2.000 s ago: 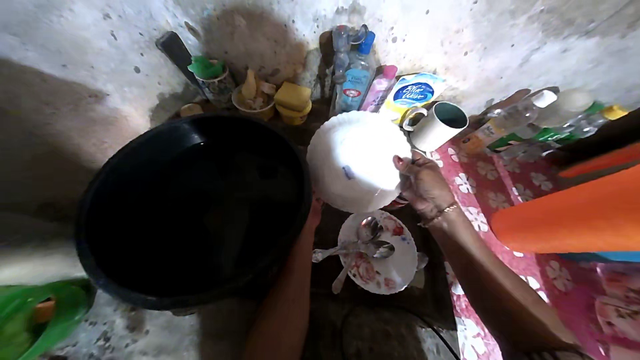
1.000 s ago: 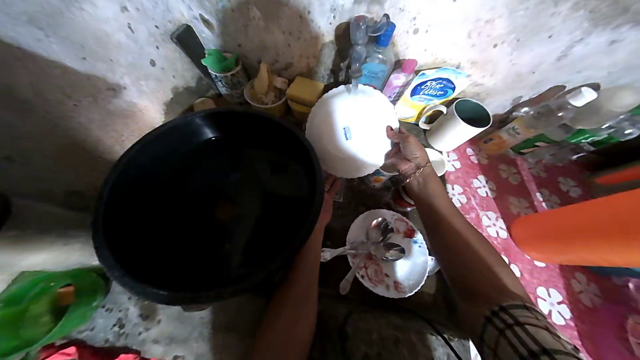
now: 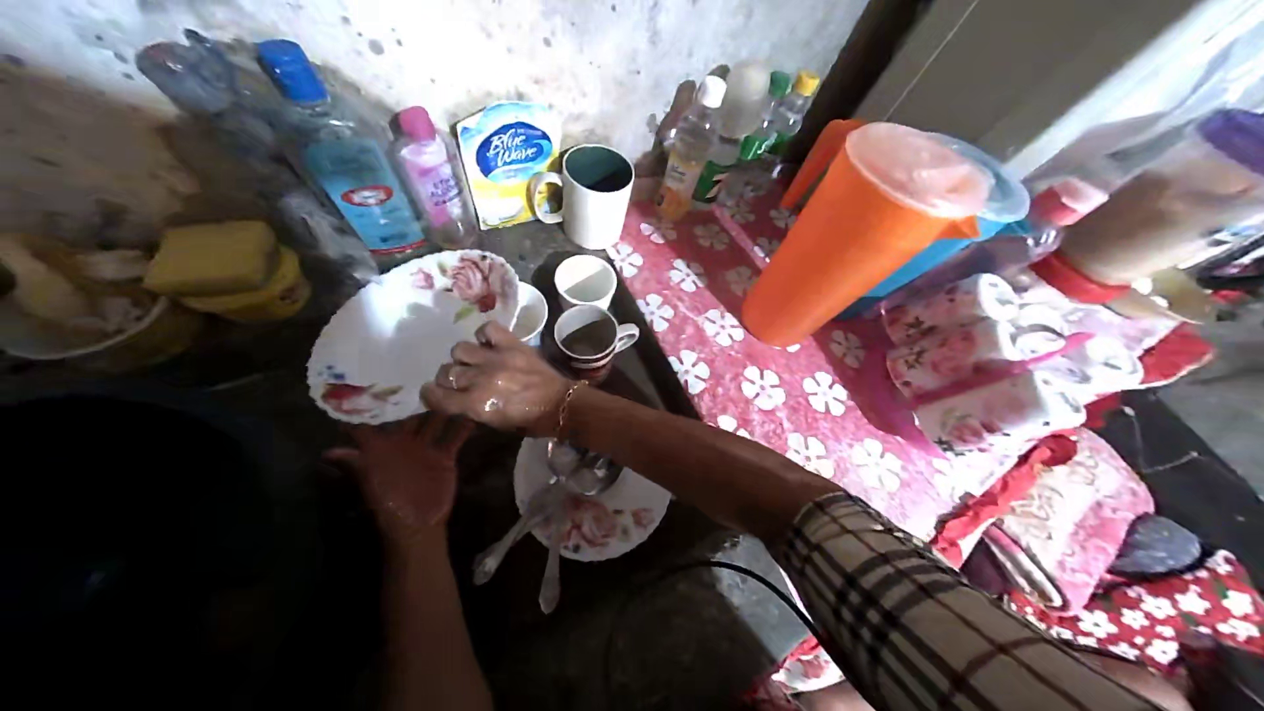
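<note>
A white scalloped plate with rose prints (image 3: 395, 316) is tilted on the dark worktop, its patterned face showing. My right hand (image 3: 499, 385) grips its lower right rim with curled fingers. Below the plate, my left hand (image 3: 405, 469) has its fingers spread near the lower rim; whether they touch it is not clear. Beneath my right wrist lies a smaller floral plate (image 3: 622, 513) bearing metal spoons (image 3: 568, 484). Small white cups (image 3: 586, 334) stand right of the large plate. The big black basin (image 3: 128, 533) is at the left, its inside too dark to read.
Behind stand a blue-capped bottle (image 3: 355, 183), a pink-capped bottle (image 3: 432, 178), a detergent pack (image 3: 509, 163) and a large mug (image 3: 595, 197). Yellow sponges (image 3: 212, 259) sit at the left. An orange pitcher (image 3: 849, 237) and upturned floral glasses (image 3: 958, 346) occupy the pink flowered cloth (image 3: 760, 385).
The white plate showed its plain underside before; now its floral face shows. My left hand has come off the plate or loosened, fingers spread. The view has swung right.
</note>
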